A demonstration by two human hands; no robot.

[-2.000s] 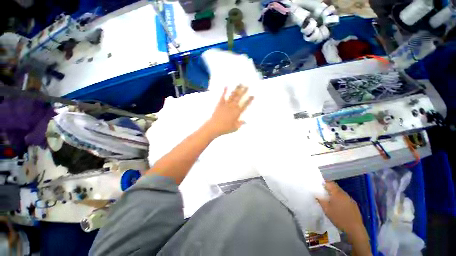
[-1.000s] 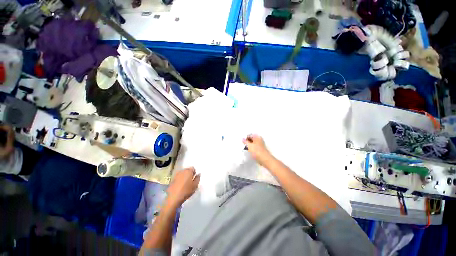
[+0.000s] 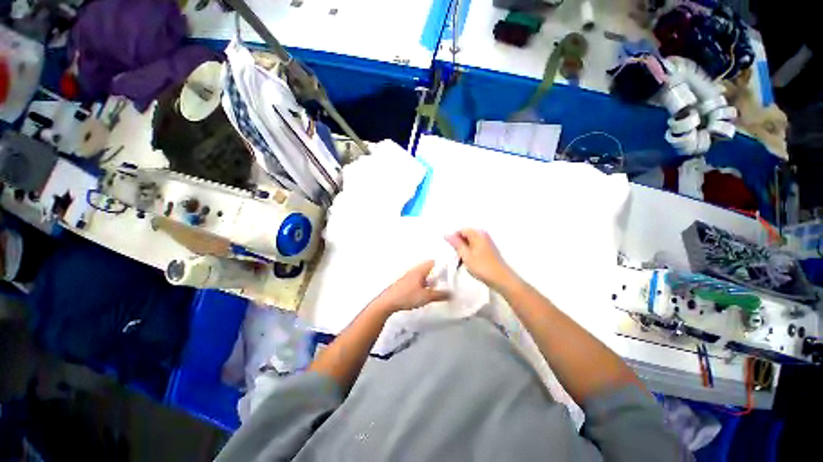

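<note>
A white garment piece (image 3: pixel 465 293), overexposed, is bunched between my hands near my body. My left hand (image 3: pixel 417 289) grips its left side. My right hand (image 3: pixel 478 254) pinches its upper edge with bent fingers, close to my left hand. More white cloth (image 3: pixel 559 217) lies spread over the table to the right and at the upper left. A bright blue patch (image 3: pixel 418 191) shows on the table beside the cloth. The lower part of the held piece lies against my grey clothing. Brightness hides folds and edges.
A sewing machine (image 3: pixel 226 221) with a blue handwheel stands left, below a striped cloth bundle (image 3: pixel 271 117). Another machine (image 3: pixel 722 307) and a grey parts tray (image 3: pixel 744 257) stand right. Blue crates (image 3: pixel 212 352) sit lower left. A paper sheet (image 3: pixel 519 138) lies at the rear edge.
My hands have come together in front of my body, the left one moving right and inward. The white cloth is now gathered between them, and more of the blue patch is uncovered.
</note>
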